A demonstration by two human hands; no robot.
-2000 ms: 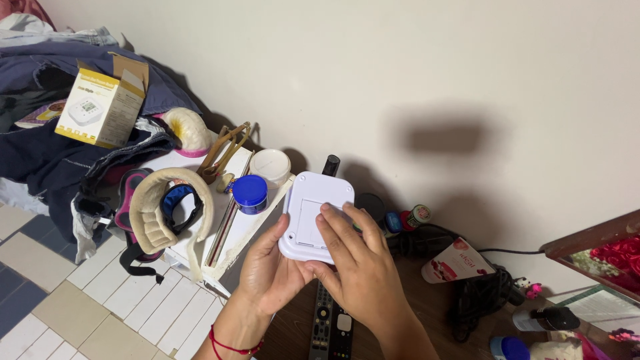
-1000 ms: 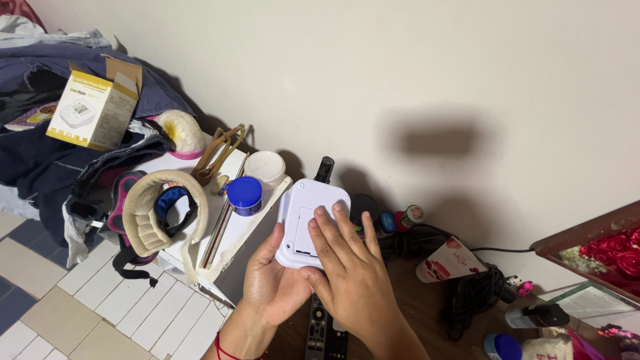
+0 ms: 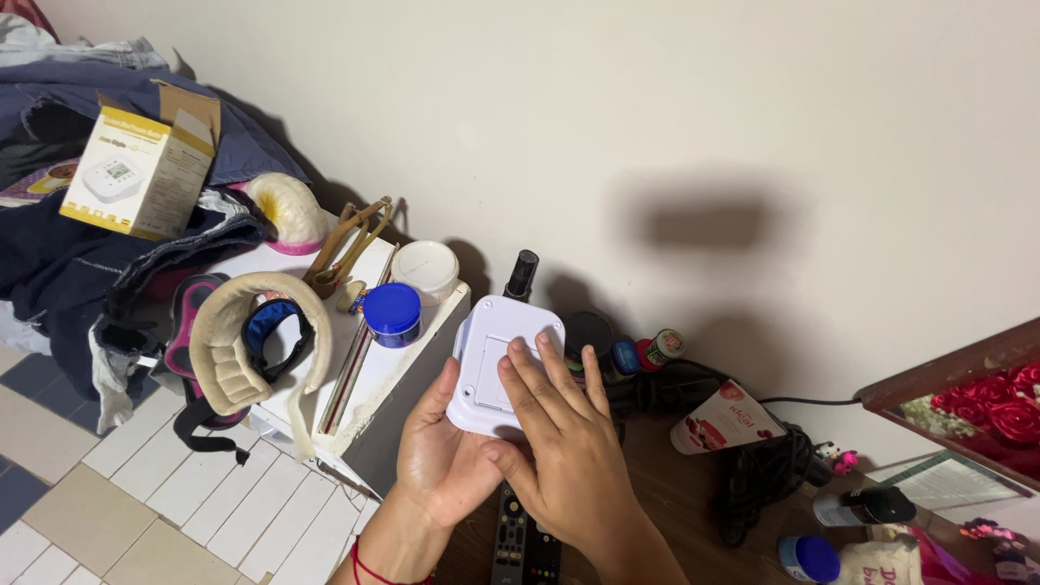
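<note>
A white plastic blood pressure monitor (image 3: 487,349) lies back side up in my left hand (image 3: 447,459), whose palm is beneath it and whose thumb rests at its left edge. My right hand (image 3: 565,439) lies over the lower right of the device, fingers spread across its rectangular battery cover (image 3: 490,372). The cover sits in place as far as it shows; its right part is hidden under the fingers. The device's screen side faces away from view.
An opened monitor carton (image 3: 122,175) rests on clothes at left. Beside my hands, a white cabinet top holds a blue-lidded jar (image 3: 392,313), a white-lidded tub (image 3: 425,270) and a beige brace (image 3: 219,349). Remote controls (image 3: 512,536) and a cosmetic tube (image 3: 723,421) lie on the dark table.
My right hand's fingers, closer together two seconds ago, are now spread wider over the back of the monitor. My left hand still supports it.
</note>
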